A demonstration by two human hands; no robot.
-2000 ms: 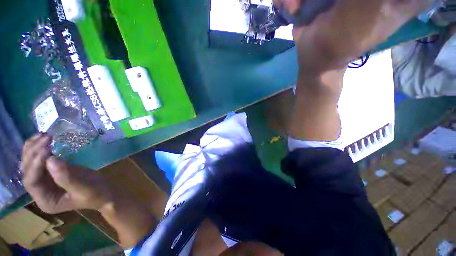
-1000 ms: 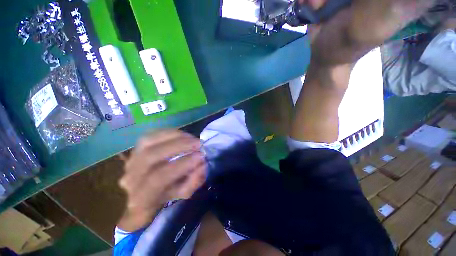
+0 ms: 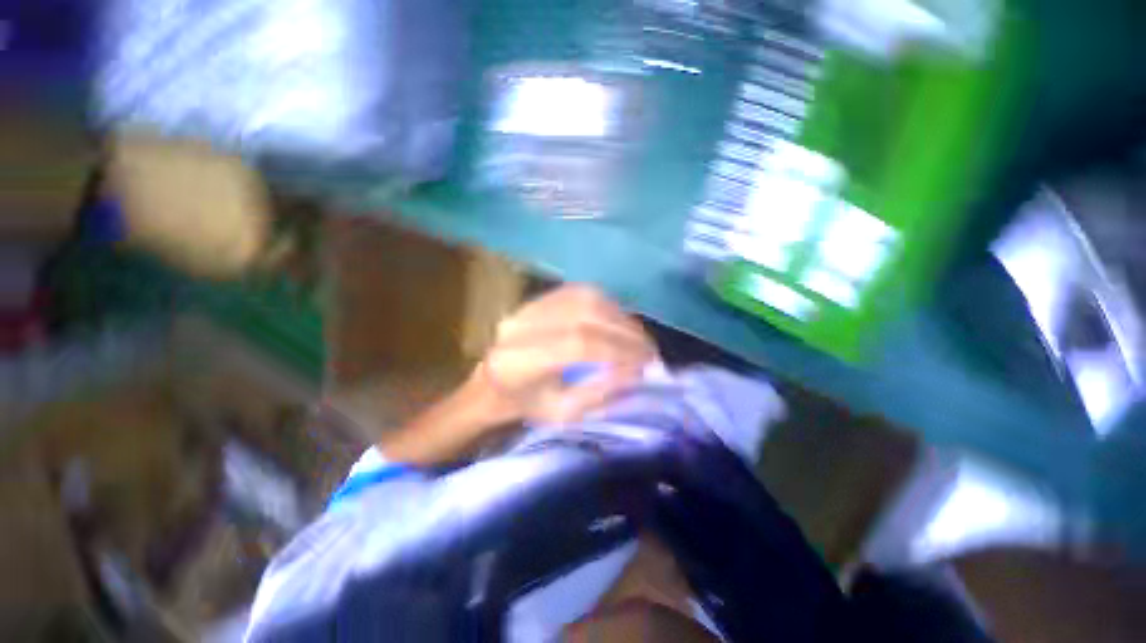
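Note:
The picture is strongly blurred. My left hand point(image 3: 572, 358) is in front of my chest, just below the bench edge, with its fingers curled; whether it holds anything cannot be told. My right hand is not visible; only a blurred part of the arm seems to show at the lower right edge. The green jig point(image 3: 943, 138) with white blocks point(image 3: 792, 201) lies on the bench at upper right. The small clear bag point(image 3: 547, 163) with a white label lies left of it. Any clips near the bag are too blurred to make out.
Clear plastic trays point(image 3: 277, 75) are at the upper left of the bench. Brown cartons point(image 3: 396, 302) are below the bench edge point(image 3: 578, 258). A white-grey object point(image 3: 1068, 302) is at the right, and a white shape, perhaps a tray point(image 3: 993, 509), is at lower right.
The view has swung left, so the jig and bag now appear further right. My left hand remains near my chest. My right hand, earlier by the feeder, has left the picture.

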